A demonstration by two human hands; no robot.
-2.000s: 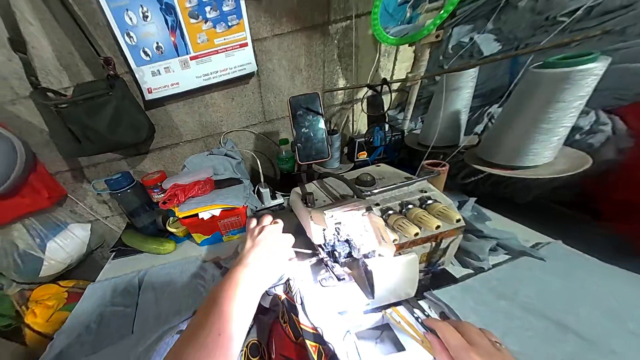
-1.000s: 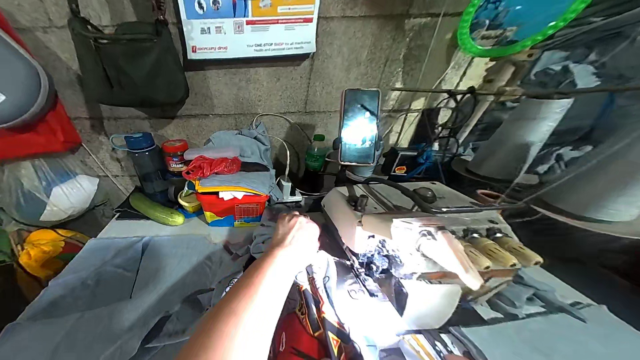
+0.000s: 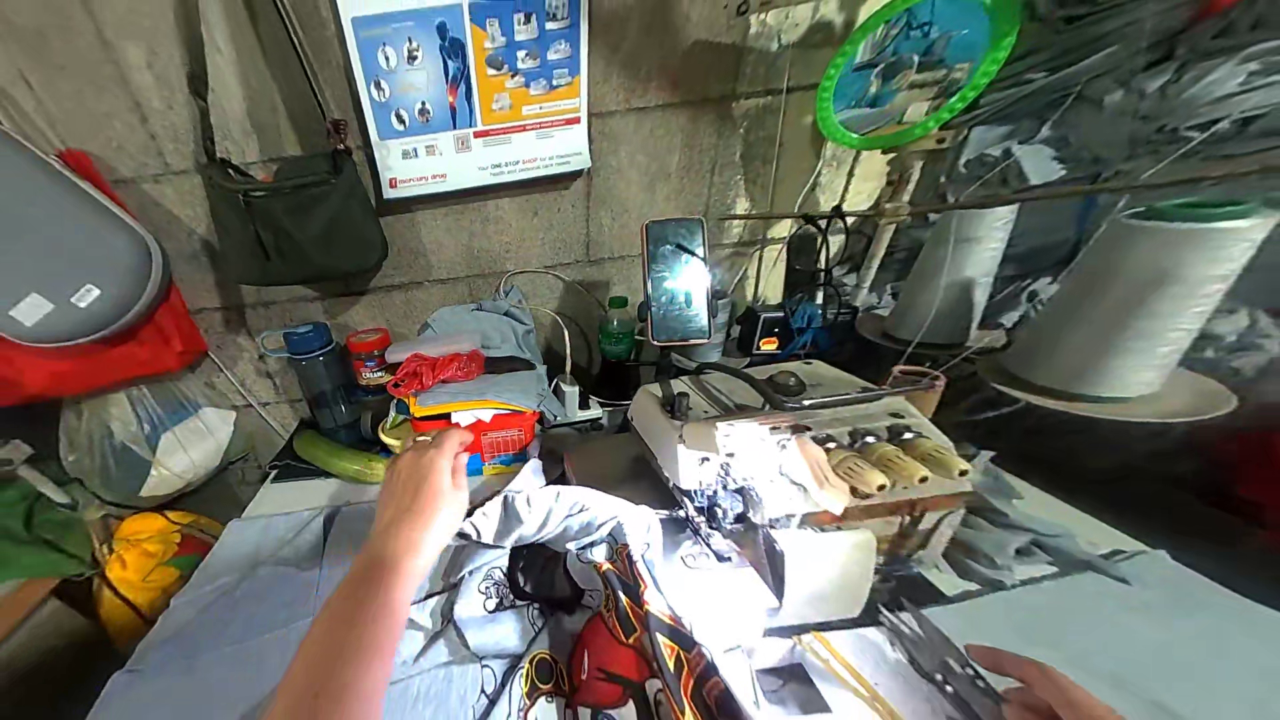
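Note:
My left hand (image 3: 428, 485) is raised over the table's left part, in front of a red and blue box; whether its fingers grip the grey cloth behind the wrist, I cannot tell. Grey fabric (image 3: 560, 515) with a printed red and black piece (image 3: 610, 660) lies bunched between my left arm and the sewing machine (image 3: 750, 450), an overlock type with three tension dials, and reaches the lit needle area. At the lower right edge my right hand (image 3: 1035, 685) is partly cut off, its fingers at dark metal thread snips or a similar tool (image 3: 935, 655); the grip is unclear.
Behind my left hand stand a red and blue box (image 3: 500, 440), a blue-lidded bottle (image 3: 318, 375), a jar (image 3: 370, 358) and a green cucumber-like vegetable (image 3: 340, 458). A phone (image 3: 677, 280) stands behind the machine. Large thread cones (image 3: 1140, 300) are at right. Light grey fabric (image 3: 1130, 630) covers the right side.
My left hand has moved left, away from the machine, to in front of the box. My right hand, out of view one second ago, is in view again at the lower right.

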